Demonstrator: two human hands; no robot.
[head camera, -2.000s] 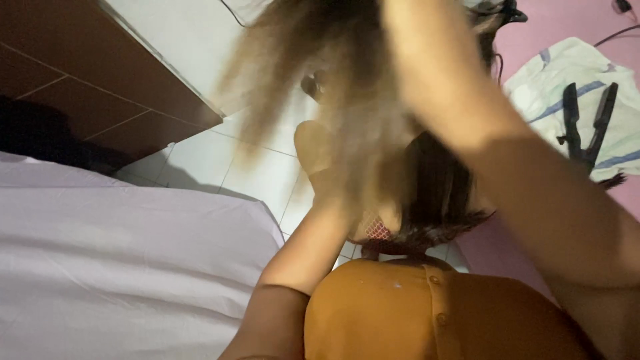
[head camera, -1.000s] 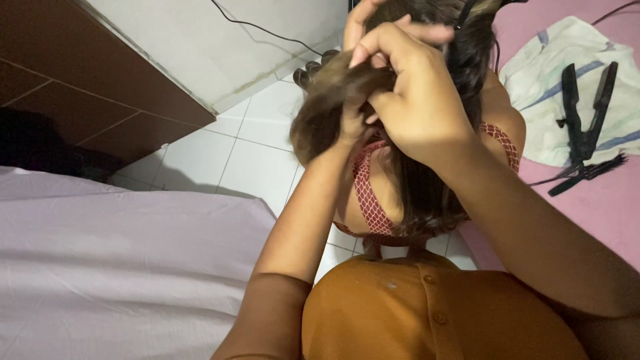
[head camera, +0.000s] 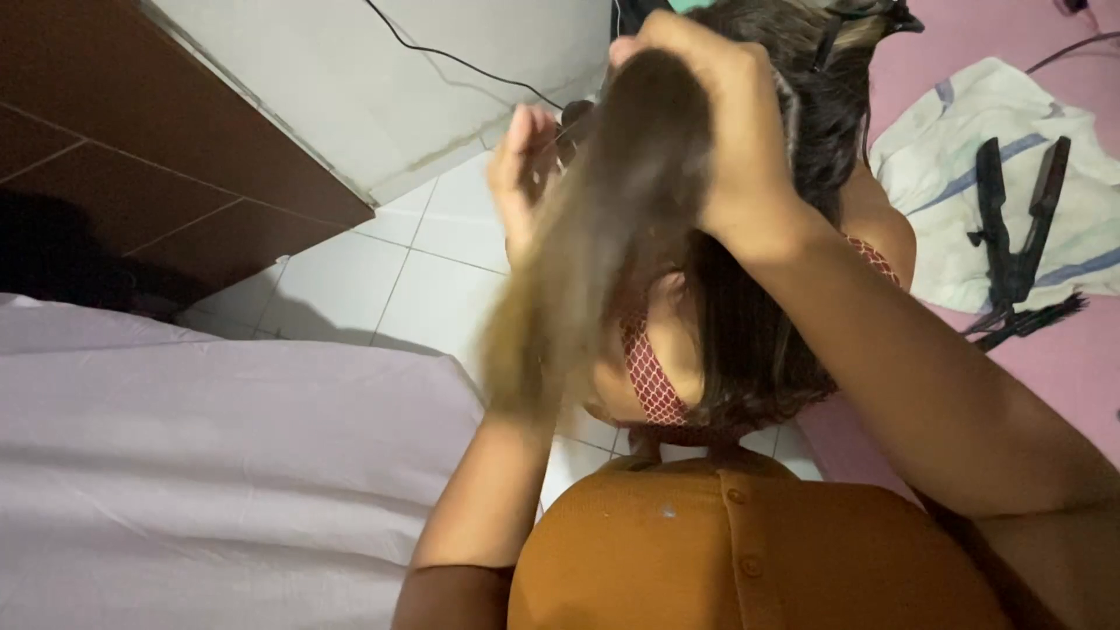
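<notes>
A person with long dark hair (head camera: 752, 350) and red patterned straps (head camera: 652, 376) is in front of me, seen from above and behind. My right hand (head camera: 735, 114) is closed around a thick lock of hair (head camera: 630, 157), raised from the head. The lock hangs, motion-blurred, toward the lower left across my left wrist. My left hand (head camera: 525, 166) is up on the lock's far left side, fingers apart and partly curled; the hair hides its palm. Dark clips (head camera: 827, 39) hold other hair on top of the head.
At right, a black hair straightener (head camera: 1015, 227) lies with its arms apart on a white striped cloth (head camera: 927, 166), a black comb or brush (head camera: 1032, 322) beside it, on a pink surface (head camera: 1050, 376). A pale sheet (head camera: 219, 472) covers the lower left. A black cable (head camera: 455, 59) crosses the white wall.
One second ago both my hands were together at the hair. Now my left hand is apart to the left, and my right hand holds the lock up.
</notes>
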